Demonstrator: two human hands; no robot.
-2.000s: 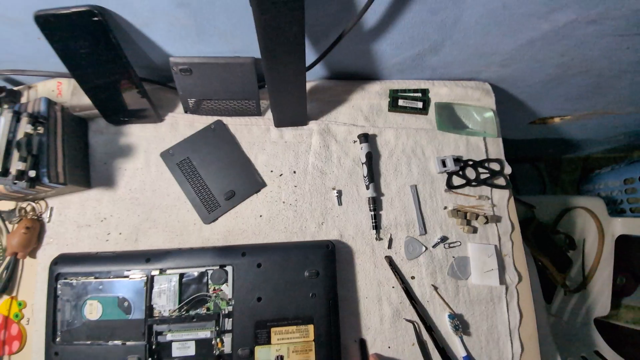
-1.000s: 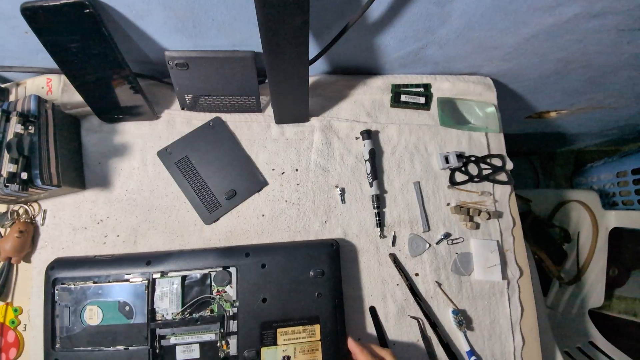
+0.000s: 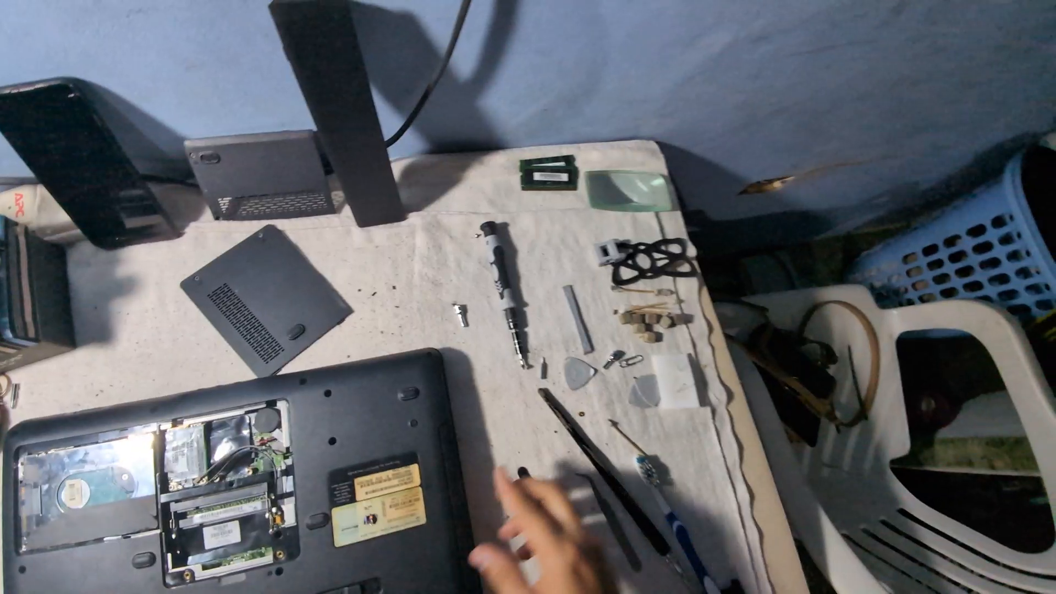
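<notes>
My right hand [image 3: 544, 536] is low in the view, just right of an upside-down black laptop [image 3: 371, 437], fingers pointing up and slightly blurred. A dark slim tool lies partly behind its fingers; whether they touch it I cannot tell. Curved tweezers [image 3: 610, 520] and long black tweezers [image 3: 606, 470] lie right of the hand, beside a toothbrush [image 3: 676, 528]. In the laptop's open bays show a hard drive [image 3: 95, 488] and a memory module [image 3: 223, 510]. Above the laptop lie a black vented cover [image 3: 268, 301] and a precision screwdriver [image 3: 502, 289]. My left hand is out of view.
Green memory modules [image 3: 549, 175] and a glass dish [image 3: 629, 191] lie at the back. Picks, a paper clip [image 3: 631, 360] and small tan blocks [image 3: 648, 323] are at the right. A dark upright post [image 3: 338, 115] stands behind. A white plastic chair [image 3: 957, 318] adjoins the table.
My right hand has come further into view from the bottom edge, beside the laptop. The view has shifted to the right.
</notes>
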